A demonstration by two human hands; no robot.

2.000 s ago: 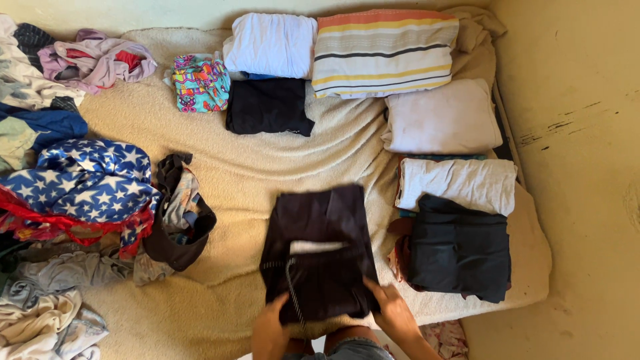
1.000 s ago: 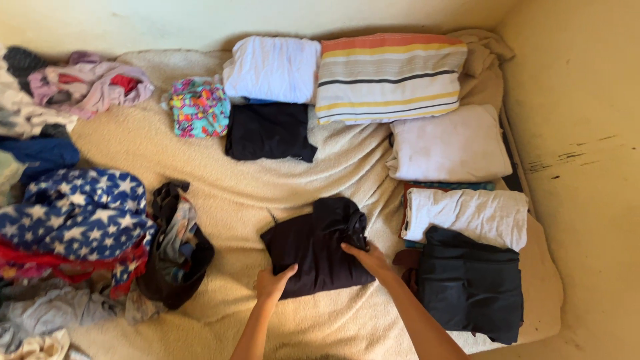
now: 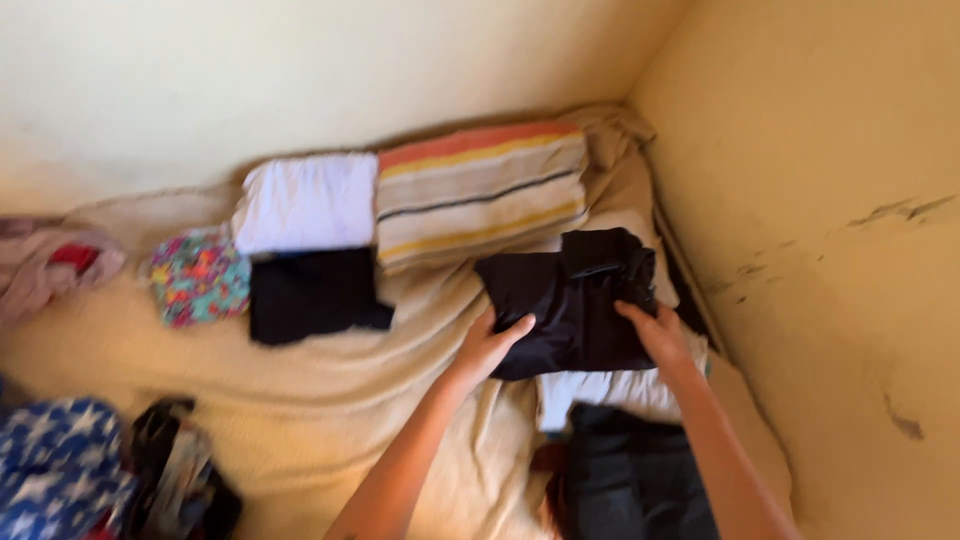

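A folded black garment [image 3: 574, 319] is held by its two sides, in the air or resting over the white folded cloth; I cannot tell which. My left hand [image 3: 491, 345] grips its lower left edge with the thumb on top. My right hand [image 3: 652, 330] grips its right side. Behind it lies a folded striped cloth [image 3: 480, 195]. Just below it a white folded garment [image 3: 600, 394] shows in part, with a dark folded garment [image 3: 637, 472] nearer to me. The black garment hides most of the pale folded cloth behind it.
On the beige blanket [image 3: 315, 405], left of the striped cloth, lie a white folded cloth [image 3: 311, 202], a black folded garment [image 3: 319, 296] and a floral bundle [image 3: 200, 277]. Loose clothes, including a star-print fabric [image 3: 60, 465], lie at left. Walls [image 3: 840, 225] bound the bed behind and at right.
The black garment was on the blanket near me two seconds ago. Both hands have folded it smaller and carried it away from me and right, over the pale folded cloth. The view has shifted too.
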